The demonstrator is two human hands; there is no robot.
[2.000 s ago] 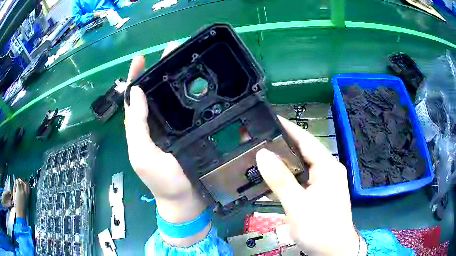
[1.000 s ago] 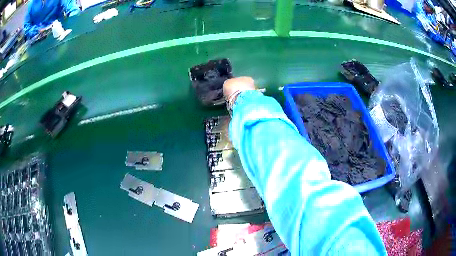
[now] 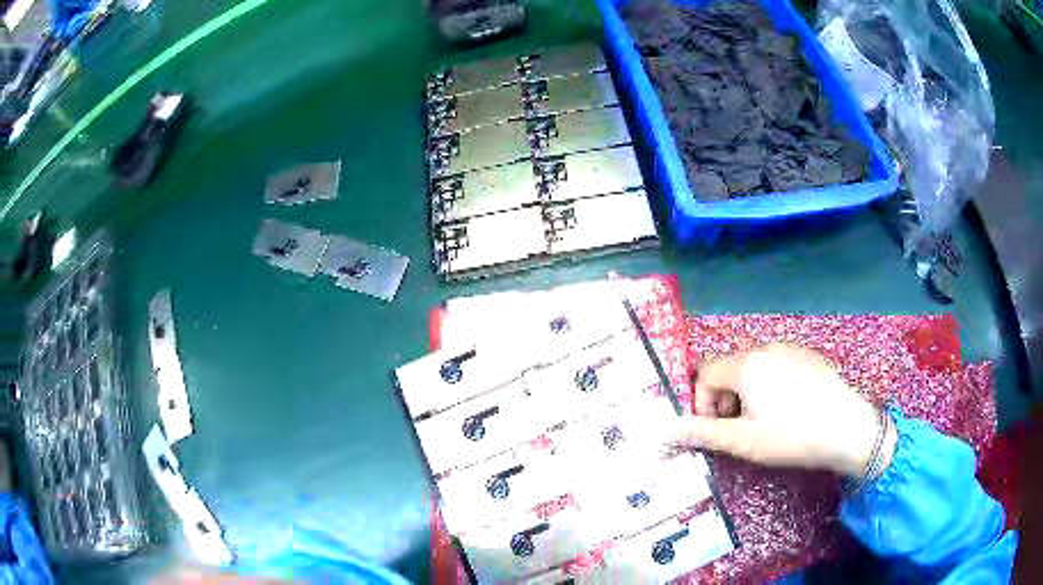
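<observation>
A sheet of silver panel plates with black round marks (image 3: 543, 402) lies tilted in front of me, partly on red-pink bubble wrap (image 3: 801, 503). My right hand (image 3: 778, 409) is at the sheet's right edge. One fingertip reaches onto a plate and the other fingers are curled; whether it grips a plate is hidden. My left hand (image 3: 229, 579) is only a blurred sliver at the bottom edge, with its blue sleeve beside it. What it holds cannot be seen.
A two-column stack of silver plates (image 3: 492, 171) lies beyond the sheet. Blue bin (image 3: 789, 208) of dark pieces and a clear bag (image 3: 944, 126) are at right. Loose plates (image 3: 303, 183) and a blister tray (image 3: 80, 400) lie left. Black housings (image 3: 478, 17) are at the top and left.
The view has tilted down. The housing that both hands held at first was set down beyond the stack. My right hand has come back from it to the sheet of plates.
</observation>
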